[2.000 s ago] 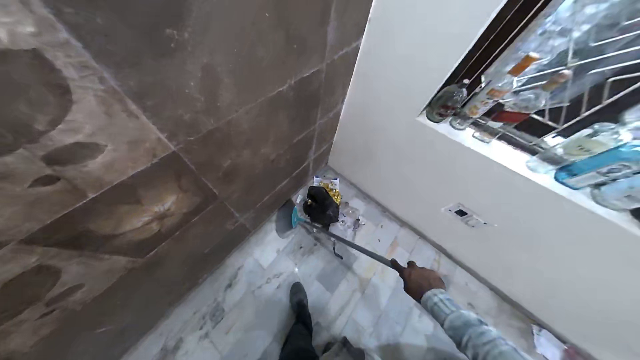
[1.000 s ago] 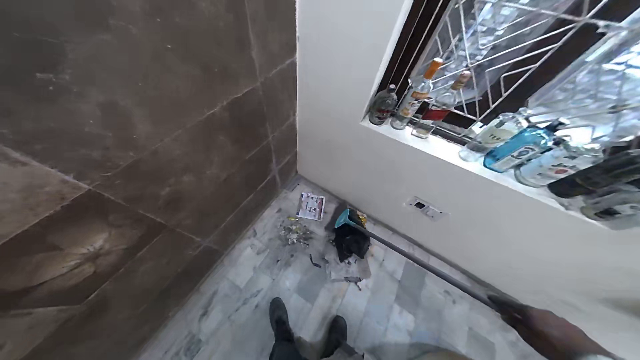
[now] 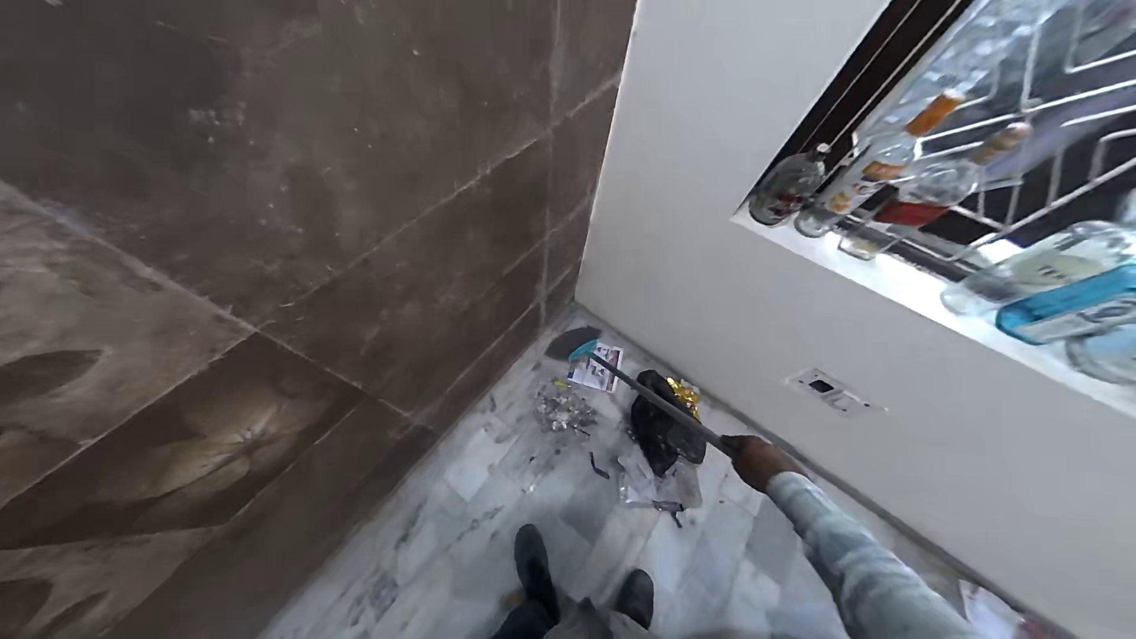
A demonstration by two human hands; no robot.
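My right hand (image 3: 760, 462) is closed around the dark handle of a broom (image 3: 658, 399), reaching in from the lower right. The broom's teal collar and dark bristles (image 3: 572, 343) are in the corner where the walls meet, beside a printed sheet (image 3: 595, 367) on the floor. The handle passes over a crumpled black plastic bag (image 3: 661, 426) with a gold foil wrapper (image 3: 684, 397) beside it. Left of the bag is a small heap of litter (image 3: 564, 407). A clear plastic piece (image 3: 659, 484) lies below the bag. My left hand is out of view.
A brown tiled wall (image 3: 426, 231) rises on the left, a white wall (image 3: 692, 177) on the right. Several glass bottles, one of them blue (image 3: 1069, 304), stand on the sill of a grilled window. A switch plate (image 3: 832, 391) is set below. My shoes (image 3: 532, 555) are on the marble floor.
The broom head has moved from beside the black bag to the corner by the printed sheet. My right hand still holds the handle. The view has shifted.
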